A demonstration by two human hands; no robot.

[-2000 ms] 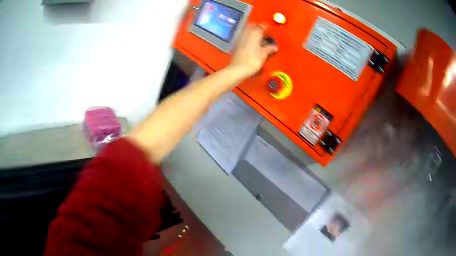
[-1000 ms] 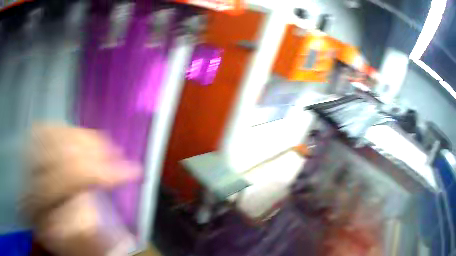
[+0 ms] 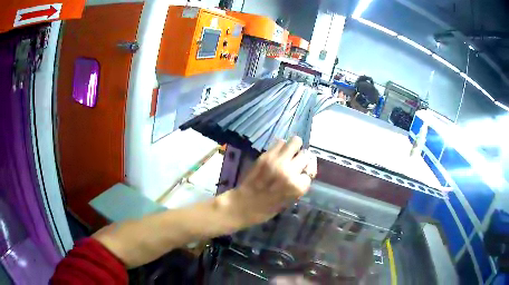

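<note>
A fanned bundle of long grey-black strips [image 3: 262, 111] lies on the white top of the machine, its near ends hanging past the edge. My left hand [image 3: 279, 172], bare with a red sleeve, reaches in from the lower left. Its curled fingers are at the near right ends of the strips; whether they grip one is hidden. A blurred skin-coloured patch at the bottom edge may be my right hand [image 3: 293, 279]; its state does not show. Below is the machine's mechanism [image 3: 290, 250], behind a clear guard and blurred.
An orange door [image 3: 97, 122] and a purple curtain [image 3: 19, 167] stand at left. An orange control box [image 3: 195, 42] is behind the strips. A person's dark-haired head [image 3: 365, 92] shows beyond the white top [image 3: 363, 131]. Blue-framed equipment [image 3: 446, 183] stands at right.
The view has swung from the orange control panel, past the purple curtain, to the strip bundle. My left hand has left the panel's knob and is now at the strip ends.
</note>
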